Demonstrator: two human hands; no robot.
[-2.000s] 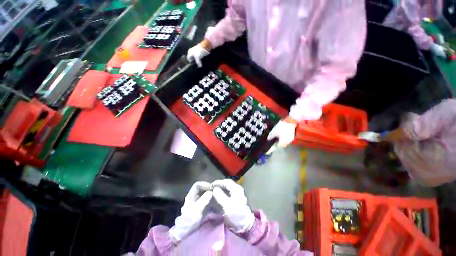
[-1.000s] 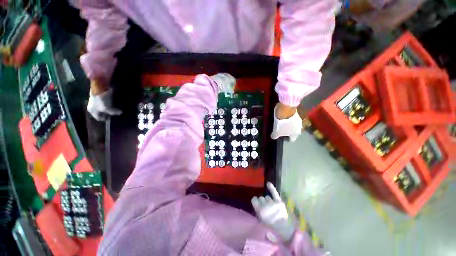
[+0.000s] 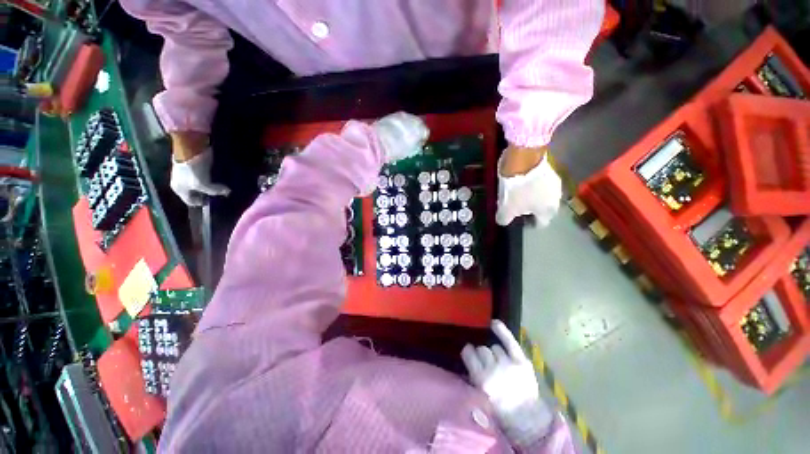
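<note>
A black tray (image 3: pixel 509 275) with red lining lies in front of me, held at its sides by a coworker's two gloved hands. Two circuit boards with round white-topped parts lie in it. The right board (image 3: pixel 426 229) shows almost fully; my left sleeve hides most of the left board (image 3: pixel 352 239). My left hand (image 3: pixel 401 136), in a white glove, is at the far green end of the right board; its fingertips are not clear, so I cannot tell if it grips. My right hand (image 3: pixel 508 377), gloved, is at the tray's near right corner, fingers partly spread; its hold is unclear.
On the green bench at left, circuit boards (image 3: pixel 111 182) (image 3: pixel 158 350) lie by red foam (image 3: pixel 133 390), a yellow sheet (image 3: pixel 138 287) and a yellow round item (image 3: pixel 99 280). Stacked red frames (image 3: pixel 622 191) holding small boards stand on the floor at right, by yellow-black tape (image 3: pixel 568 399).
From two seconds ago, my hands have parted and my left arm has reached over the tray. Over the last second, my right hand has come closer to the tray corner, and the view has shifted slightly.
</note>
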